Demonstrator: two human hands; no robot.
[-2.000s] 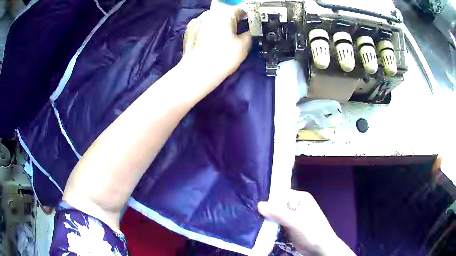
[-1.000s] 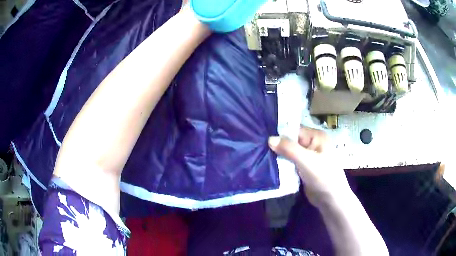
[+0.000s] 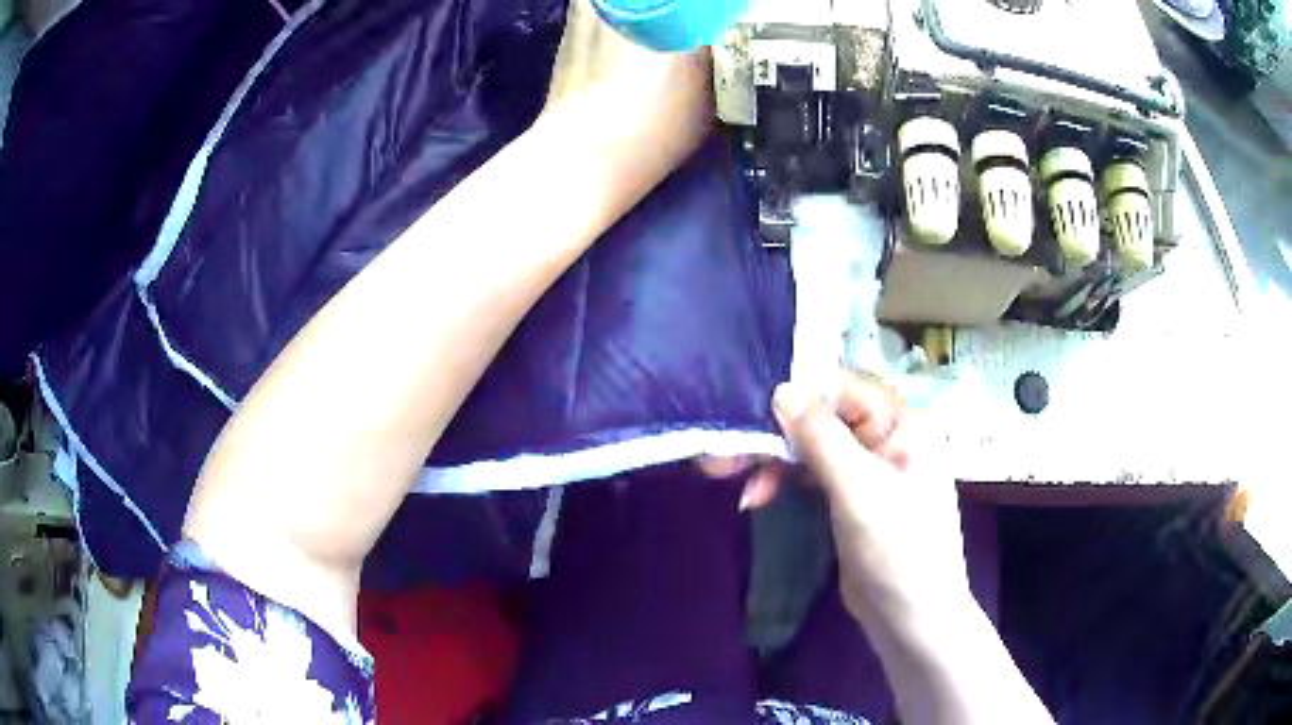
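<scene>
A dark purple quilted panel (image 3: 638,340) lies left of the overlock machine (image 3: 829,71). Its right edge runs up to the dark presser foot area (image 3: 775,213), with a white strip (image 3: 822,283) along it. A white border (image 3: 609,456) runs along the panel's near edge. My left hand (image 3: 631,85) lies on the panel beside the machine head; its fingers are hidden, partly behind a light-blue round object (image 3: 673,17). My right hand (image 3: 843,439) pinches the panel's near right corner, with fingertips also showing under the edge.
Four cream tension dials (image 3: 1000,191) stand on the machine front. A small dark disc (image 3: 1032,391) lies on the white table (image 3: 1105,425). A dark opening lies below the table edge. More white-edged purple panels (image 3: 85,241) spread left. Something red (image 3: 439,652) shows below.
The panel has moved up toward the machine, so its near edge is higher in view. My right hand has moved from low down to the corner just below the foot. The view has shifted slightly.
</scene>
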